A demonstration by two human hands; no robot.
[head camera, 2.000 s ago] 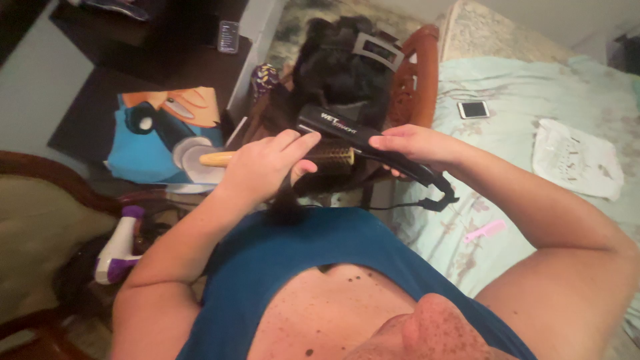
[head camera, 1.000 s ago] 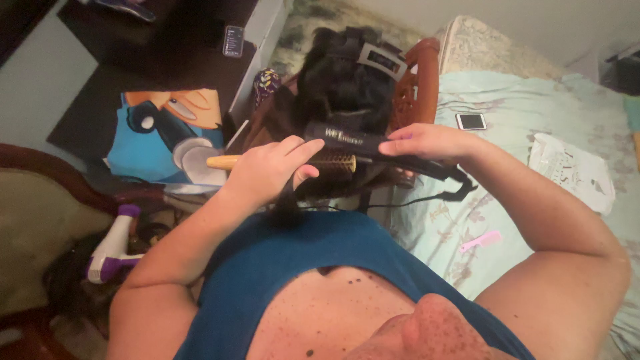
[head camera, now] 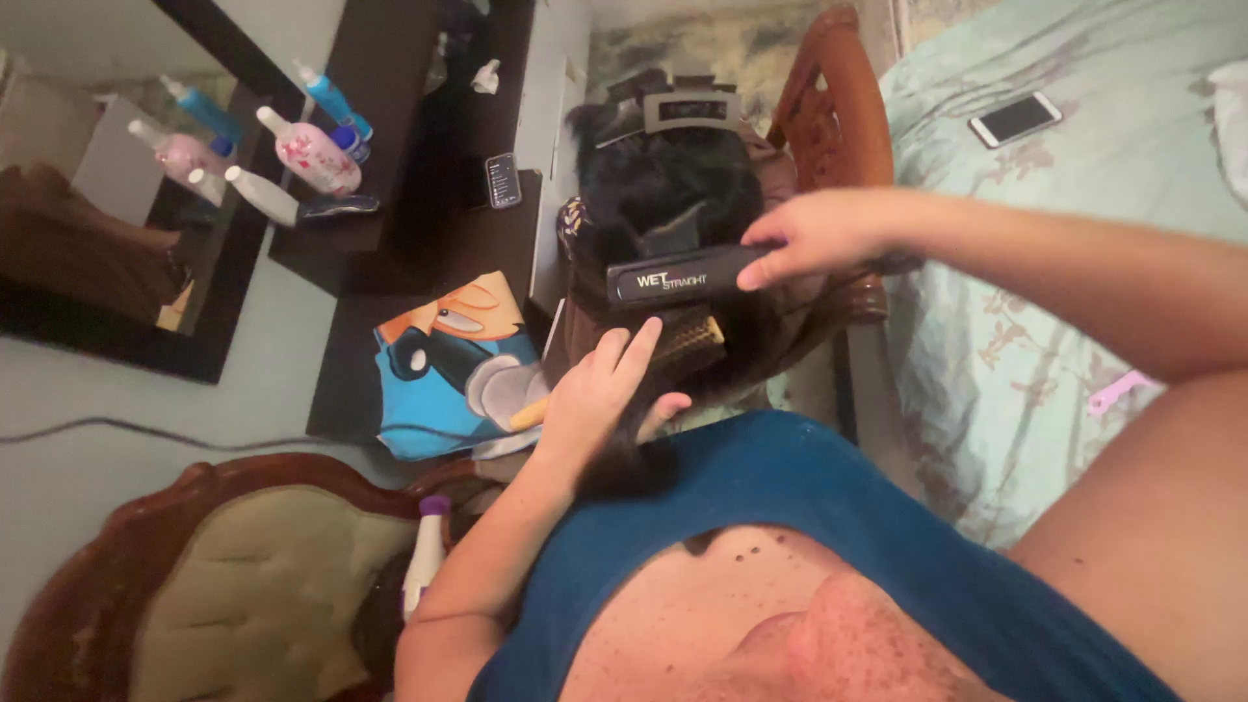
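A seated person's dark hair [head camera: 673, 185], held up by a grey claw clip [head camera: 692, 111], is in front of me. My right hand [head camera: 804, 239] grips a black hair straightener [head camera: 682, 277] lying across the hair; whether its plates are pressed together cannot be told. My left hand [head camera: 609, 390] holds a round hairbrush [head camera: 692, 339] with a light wooden handle [head camera: 529, 414], and a lock of dark hair passes by its fingers. The brush's bristles sit in the hair just below the straightener.
A wooden chair back [head camera: 838, 117] stands beyond the person. On the bed at right are a white phone [head camera: 1016, 119] and a pink comb [head camera: 1119, 392]. Bottles [head camera: 310, 156], another phone [head camera: 503, 181] and a printed cloth [head camera: 458, 361] are at left. A hair dryer [head camera: 427, 556] is by the upholstered chair [head camera: 263, 595].
The view has swung toward the left, bringing a mirror and bottles into sight. Both hands still hold the brush and the straightener.
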